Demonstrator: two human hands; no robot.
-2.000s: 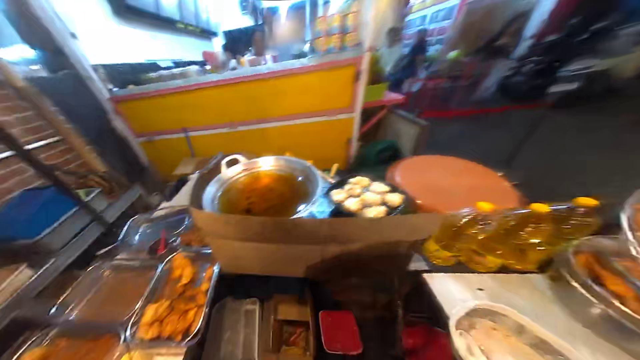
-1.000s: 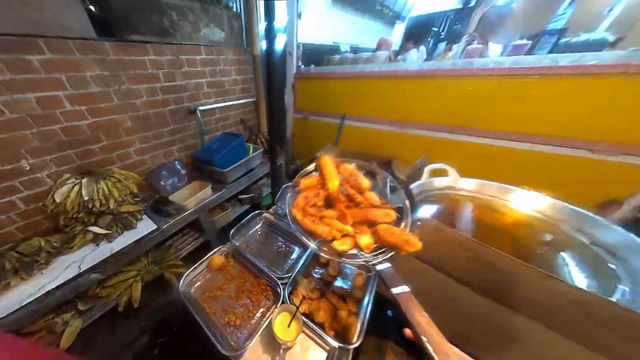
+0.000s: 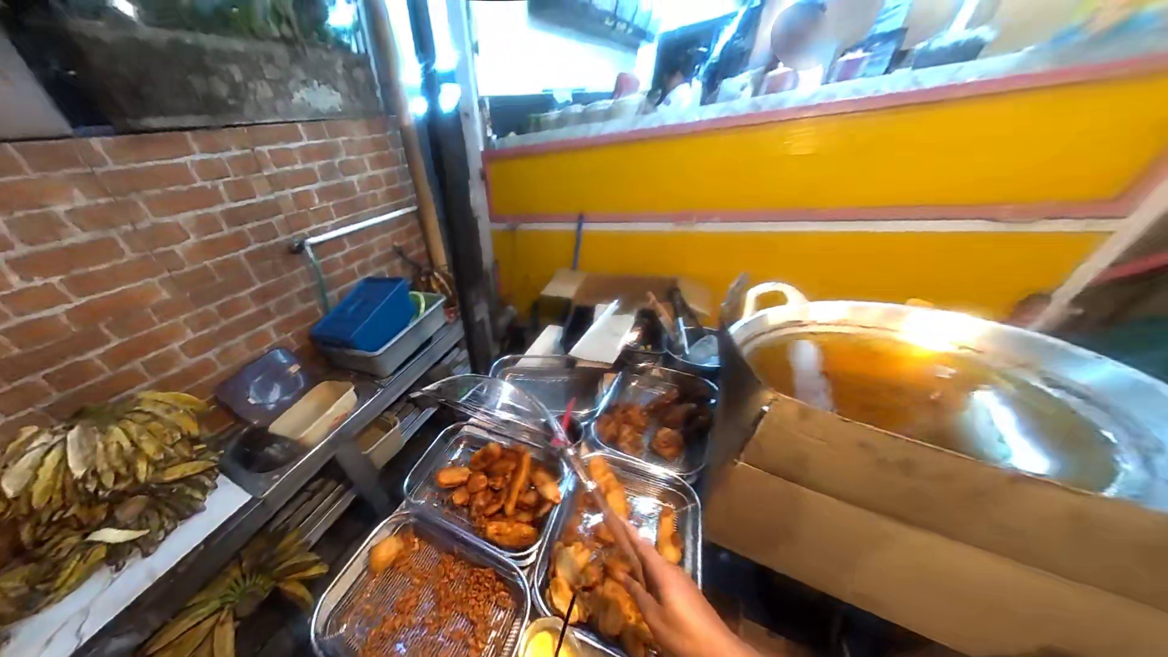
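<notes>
My right hand (image 3: 673, 598) comes in from the bottom and is closed around the handle of a large metal skimmer (image 3: 493, 401). The skimmer is tilted above the trays, and no food shows on it. Beneath it, a metal tray (image 3: 484, 497) holds fried orange-brown pieces. More fried pieces lie in the tray (image 3: 686, 520) beside my hand, and crumbs with a few pieces in the lower-left tray (image 3: 433, 584). At the bottom edge is a cup of yellow stuff (image 3: 546, 639) with a thin dark stick. My left hand is out of view.
To the right, a wide metal pan of oil (image 3: 912, 392) stands behind a cardboard shield (image 3: 876, 520). Another tray (image 3: 662, 411) holds darker fried pieces. At left, banana bunches (image 3: 109, 465) and blue and grey tubs (image 3: 370, 315) rest on a bench along a brick wall.
The skimmer held a heap of fried pieces a second ago; now it is tilted without them, and fried pieces lie in the tray beneath. Earlier, the view turned left from the pan.
</notes>
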